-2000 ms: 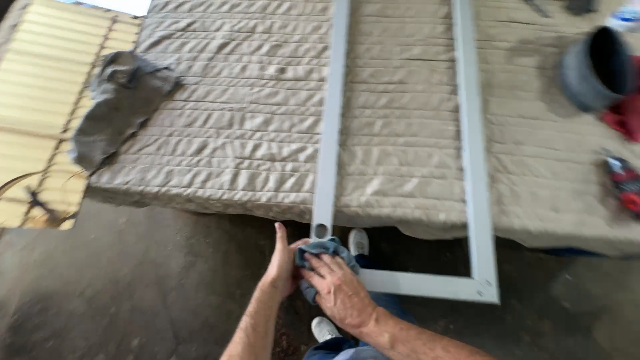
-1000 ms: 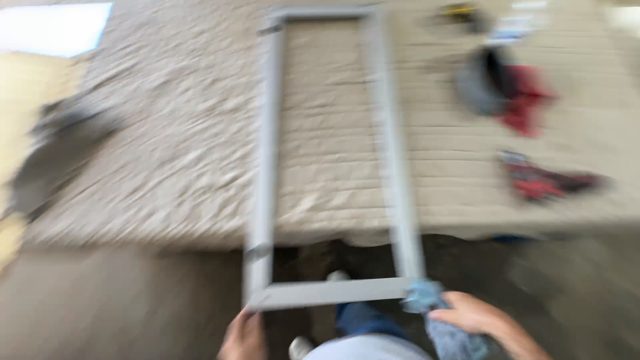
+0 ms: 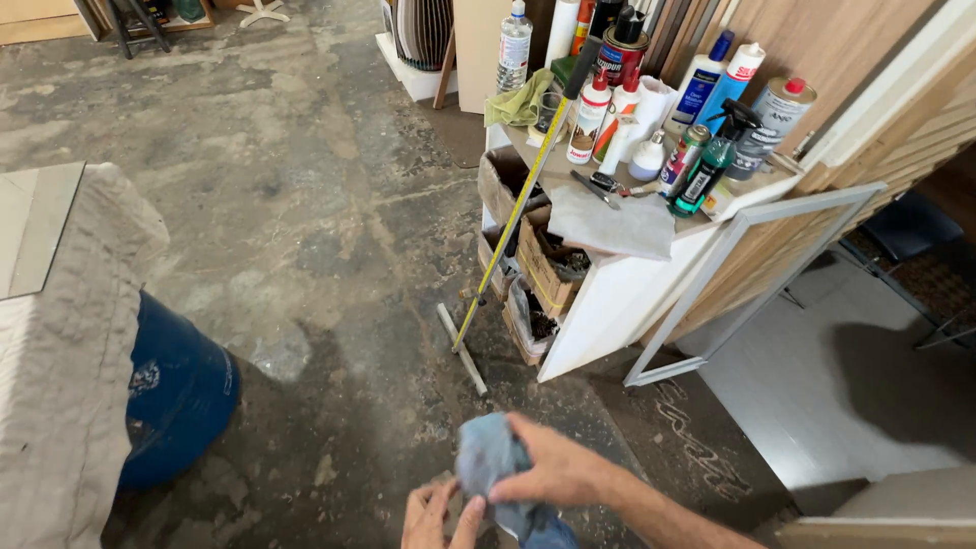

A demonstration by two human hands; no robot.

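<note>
A crumpled blue-grey cloth (image 3: 488, 454) is gripped in my right hand (image 3: 560, 465) at the bottom centre, above the floor. My left hand (image 3: 442, 515) is at the cloth's lower left, its fingertips near or touching it; whether it grips the cloth I cannot tell. A grey metal frame (image 3: 690, 297) leans upright beside the shelf unit at the right. It cannot be told whether this is the frame from the earlier views.
A shelf unit (image 3: 625, 305) holds bottles, cans and a white cloth (image 3: 610, 221). A yellow-marked T-shaped rule (image 3: 507, 229) leans against it. A fabric-covered table (image 3: 57, 381) and blue barrel (image 3: 179, 389) stand left. A doormat (image 3: 686, 450) lies on the floor.
The view has swung from the table to the floor and shelf unit. Earlier both hands were at a grey frame on the table; now they are together at the cloth, away from it.
</note>
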